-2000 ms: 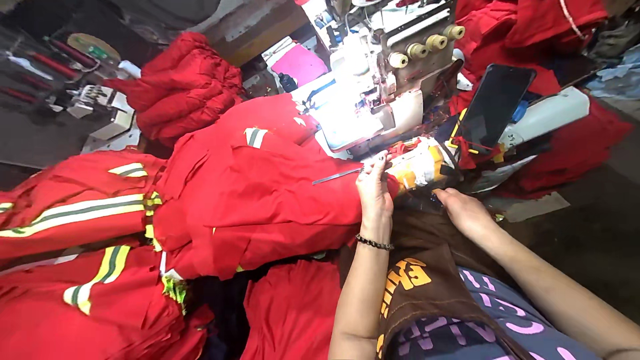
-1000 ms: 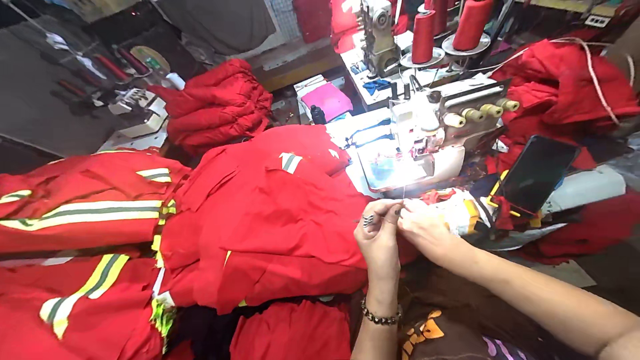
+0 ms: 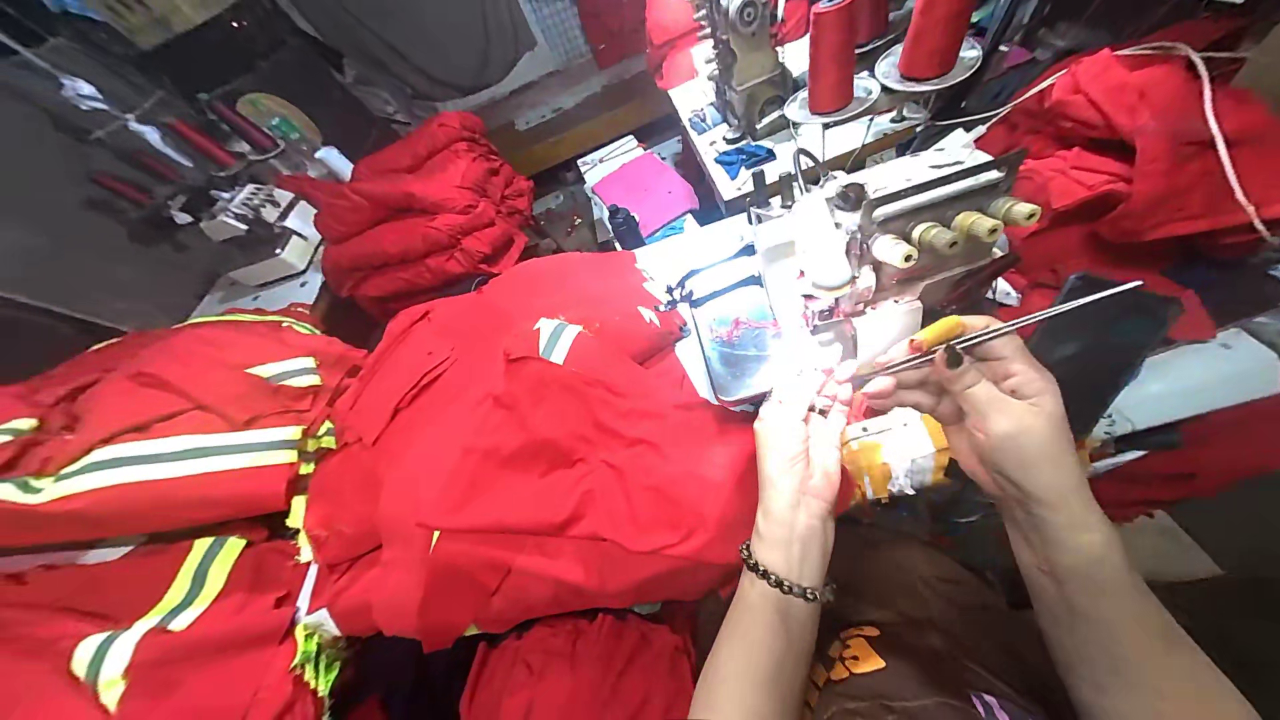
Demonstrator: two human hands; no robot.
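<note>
At the front of a serger sewing machine (image 3: pixel 830 250), my right hand (image 3: pixel 1000 410) grips a long, thin pair of metal tweezers (image 3: pixel 1040 315), with a yellow covering on one finger. The tweezers slant from upper right down toward my left hand (image 3: pixel 800 445), whose fingertips are pinched together under the bright lamp; glare hides what lies between them. A beaded bracelet circles the left wrist. Red fabric with reflective strips (image 3: pixel 560 430) spreads to the left of my left hand. A part wrapped in yellow and white tape (image 3: pixel 895 455) sits between my hands.
Red cone threads (image 3: pixel 832 60) stand behind the machine. A dark phone (image 3: pixel 1130 350) is behind my right hand. Bundled red garments (image 3: pixel 425 210) lie at the back left, more red cloth (image 3: pixel 1150 150) at the right. A pink cloth (image 3: pixel 645 192) and a small black bottle (image 3: pixel 626 228) are beyond the machine bed.
Two seconds ago my left hand held a thin metal tool and my right was lower and apart. One second ago both hands were together; now my right hand has the tweezers, raised to the right.
</note>
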